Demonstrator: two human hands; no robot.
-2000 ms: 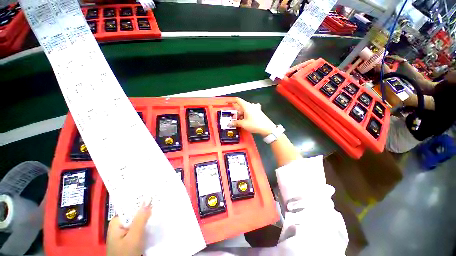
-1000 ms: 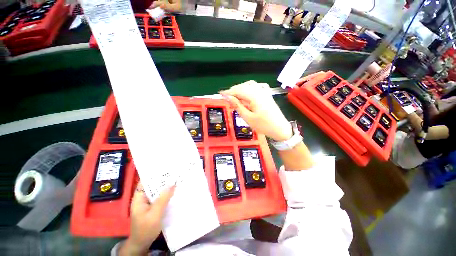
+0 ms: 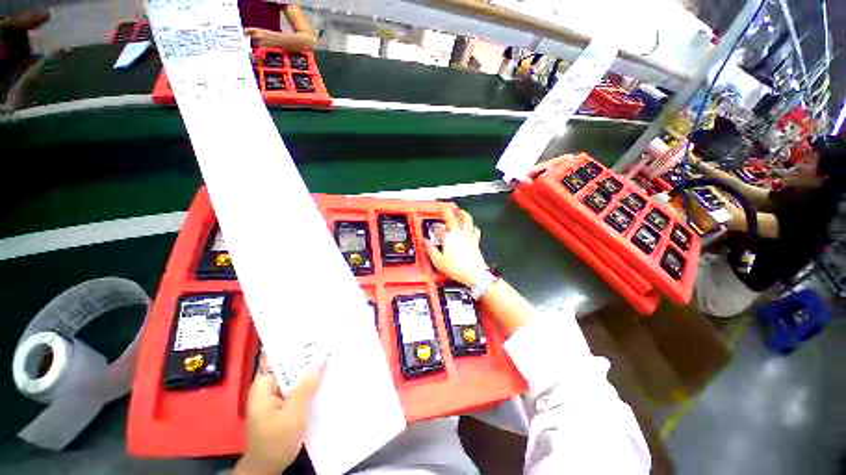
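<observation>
A long white label strip (image 3: 269, 213) with small print at its top and lower parts hangs diagonally over the red pocketed tray (image 3: 176, 422). My left hand (image 3: 278, 417) grips its lower part between thumb and fingers. Black devices lie in the tray's two rows of pockets; the strip hides some. My right hand (image 3: 456, 249) is on the back-right device (image 3: 431, 229), its fingers covering part of it. Whether a label is under or between those fingers cannot be told. The front-right device (image 3: 462, 320) shows a white printed face and a round yellow mark.
A label roll (image 3: 44, 365) with a curled tail lies at left. Stacked filled trays (image 3: 608, 237) stand at right, below a hanging printed strip (image 3: 561, 107). Another filled tray (image 3: 315, 97) is across the green belt, near a person's arm (image 3: 288, 39). A person sits at far right.
My right hand has moved from the tray's back edge down onto the back-right device, where it also was two seconds ago. My left hand still grips the strip.
</observation>
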